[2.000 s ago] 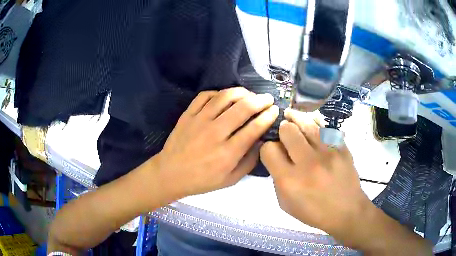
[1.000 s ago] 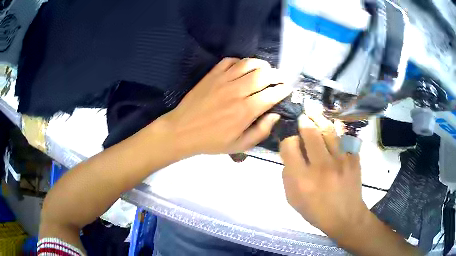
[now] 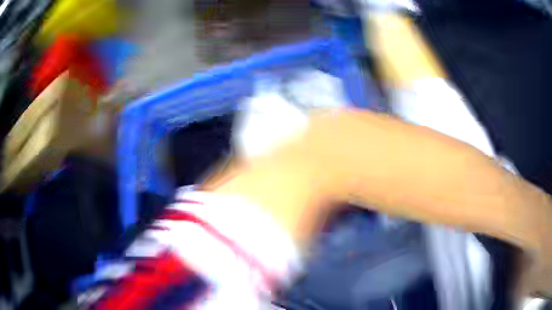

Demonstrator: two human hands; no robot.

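Note:
The view is strongly blurred. My left forearm [image 3: 411, 163] crosses from the striped sleeve cuff [image 3: 224, 236] to the right edge, where the picture cuts it off. My left hand lies beyond that edge and my right hand is out of the picture. Dark cloth [image 3: 514, 79] fills the upper right, lying on the white table, whose edge [image 3: 448, 115] shows beside it. The sewing machine's needle area is not in view.
A blue crate [image 3: 130, 163] stands below the table, with pale crumpled cloth [image 3: 272, 115] and dark contents [image 3: 203, 148]. Blurred yellow [image 3: 85, 21] and red [image 3: 63, 63] things and a tan object [image 3: 36, 133] lie at the upper left.
The view has swung left and down, away from the machine to the crate. Both hands, earlier on the dark cloth near the needle, have left the picture; my left forearm still shows.

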